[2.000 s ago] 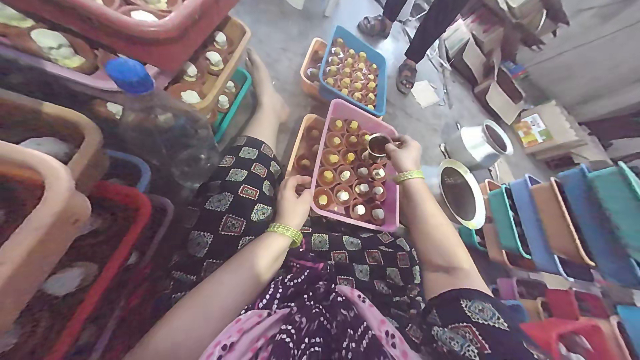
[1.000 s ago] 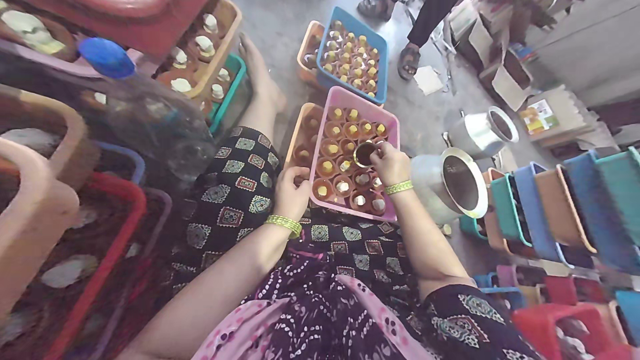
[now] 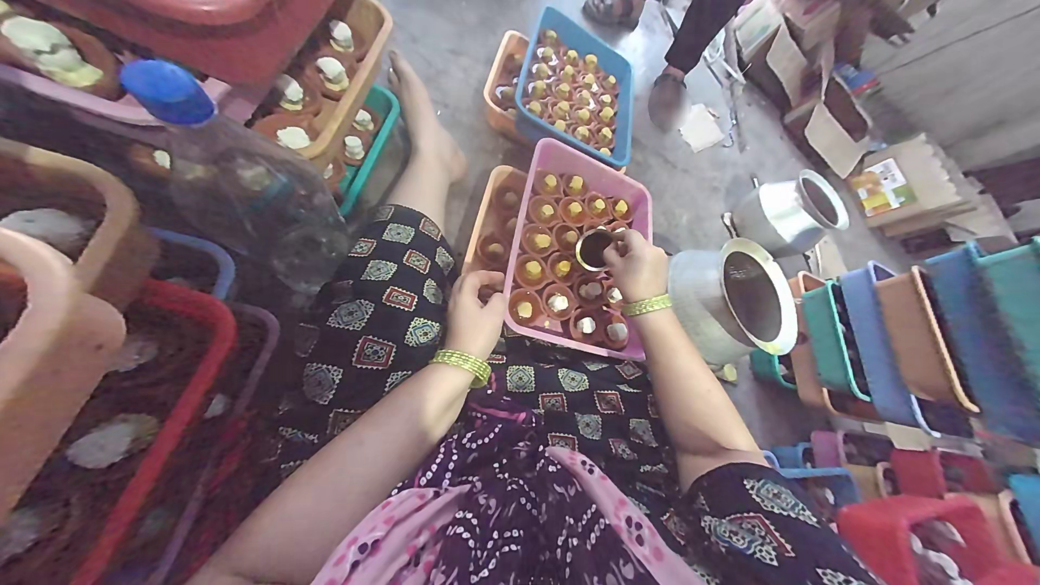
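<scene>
A pink plastic tray (image 3: pixel 583 154) holds rows of small clay cups (image 3: pixel 532 270), several with yellow or white lumps inside. My right hand (image 3: pixel 635 264) grips the rim of a small metal cup (image 3: pixel 594 249) with dark contents, over the tray's right half. At the tray's left edge is my left hand (image 3: pixel 475 313), fingers curled against the side; whether it grips the rim cannot be told. An orange tray (image 3: pixel 493 183) with more clay cups lies partly under the pink one. Right of my right hand stands a large metal pot (image 3: pixel 699 305) with dark contents.
A blue tray (image 3: pixel 626 81) of filled cups sits beyond. A smaller metal pot (image 3: pixel 784 215), cardboard boxes (image 3: pixel 918 183) and stacked coloured trays (image 3: pixel 877 341) are at right. A plastic bottle (image 3: pixel 260 179) and more trays crowd the left. Another person's foot (image 3: pixel 668 97) shows ahead.
My right hand and the small metal cup moved toward the near left over the tray, then slightly away again. More of the cups' contents now look yellow. My left hand has stayed at the tray's edge.
</scene>
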